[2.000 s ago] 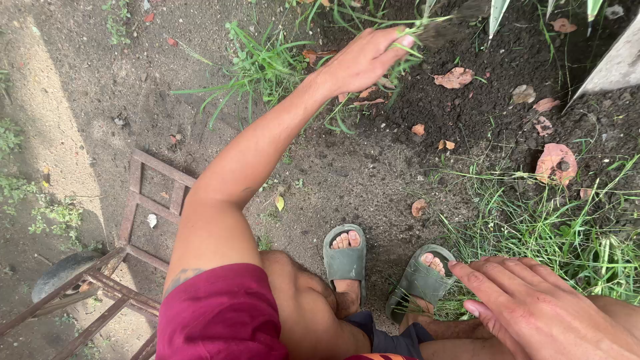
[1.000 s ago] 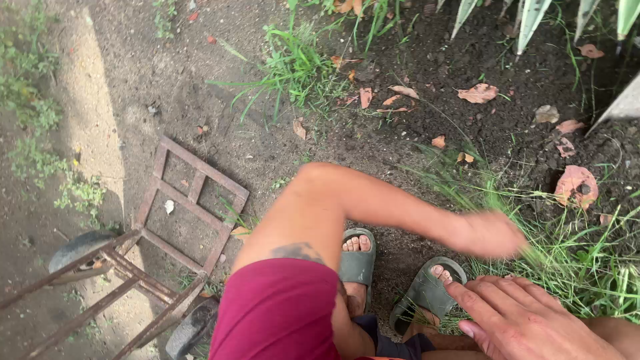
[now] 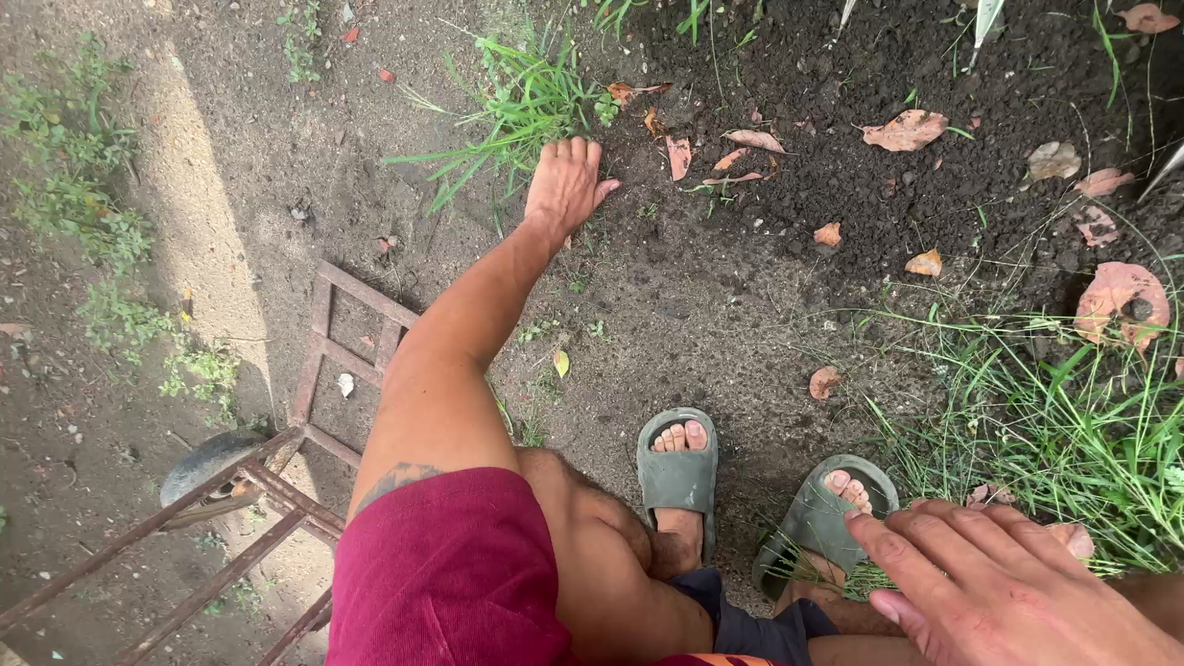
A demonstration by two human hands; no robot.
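Note:
My left hand [image 3: 566,185] reaches down at the base of a green grass tuft [image 3: 532,102] growing from the packed soil. Its fingers curl at the stems, and the fingertips are hidden by the hand, so the hold is unclear. At the lower right, my right hand [image 3: 999,573] rests palm down over my knee, fingers loosely apart and holding nothing visible. A pile of long grass [image 3: 1101,435] lies just beyond it, beside my sandalled foot.
A rusty metal hand cart [image 3: 351,347] with a black wheel [image 3: 213,462] lies at the left. Dry leaves [image 3: 906,129] dot the dark soil at the upper right. My green slide sandals [image 3: 678,476] are on the ground below the middle.
My left hand was blurred over the grass pile on the right one second ago; it is now at the tuft on the upper left. My right hand has stayed near my knee.

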